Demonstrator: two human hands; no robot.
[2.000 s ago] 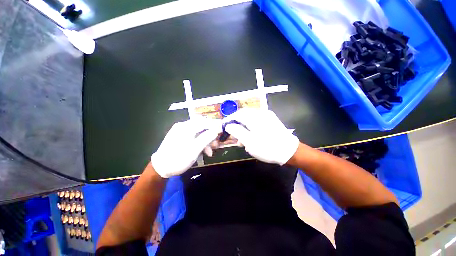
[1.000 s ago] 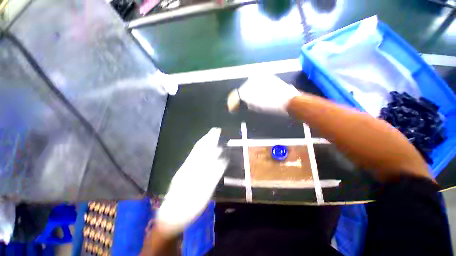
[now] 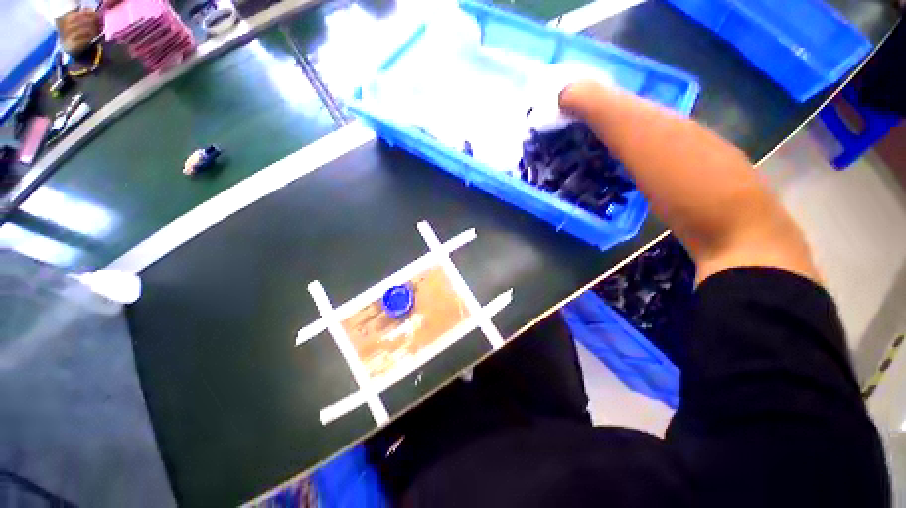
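My right hand (image 3: 558, 94), in a white glove, reaches into the blue parts bin (image 3: 477, 178) at the black moulded parts (image 3: 576, 169). The glove blends with the bright whitish liner bag (image 3: 462, 94), and its fingers cannot be made out. My left hand is not in view. The blue cup (image 3: 398, 300) stands on the brown mat (image 3: 437, 303), near the mat's far edge. White tape (image 3: 343, 347) frames the mat, with strips crossing at the corners.
A small dark and pale part (image 3: 202, 159) lies on the green conveyor (image 3: 248, 109) beyond the white strip. A grey screen (image 3: 65, 367) with a white rounded tip (image 3: 117, 286) stands left. Another blue bin (image 3: 785, 45) is at upper right. Black parts (image 3: 651, 283) fill a lower bin.
The view has turned right. My right hand has moved from over the table into the blue parts bin. My left hand has left the picture. A small part now shows on the conveyor.
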